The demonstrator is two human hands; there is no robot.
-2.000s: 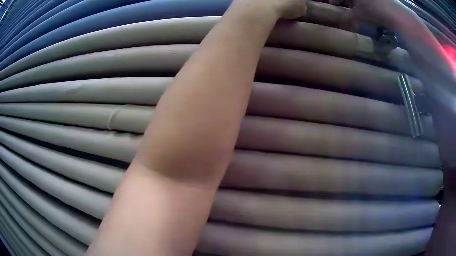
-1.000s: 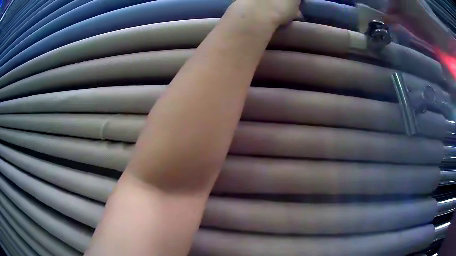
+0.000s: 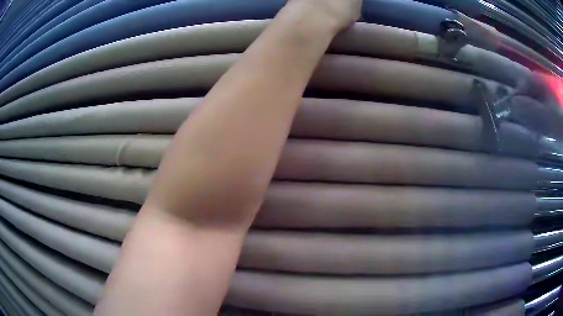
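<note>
Fabric-covered rods (image 3: 395, 166) in tan and beige run side by side across the picture. My left forearm crosses them from the bottom edge, and my left hand (image 3: 336, 11) is at the top edge, over the rods. Its fingers are cut off or hidden, so its grip cannot be told. A metal clip (image 3: 454, 31) sits at the right end of an upper covered rod. A second shiny clip (image 3: 489, 114), blurred, lies lower on the covered ends. My right hand cannot be made out.
Grey-blue covered rods (image 3: 154, 26) lie along the top left. Bare shiny metal rods (image 3: 548, 237) show at the right edge and at the top right corner. A pinched fold (image 3: 121, 153) marks one beige cover at left. A red glare lies at the right.
My right arm, at the right edge earlier, has moved out of view, uncovering bare rod ends. The clips appear slightly further left. My left hand remains at the top edge, slightly further left.
</note>
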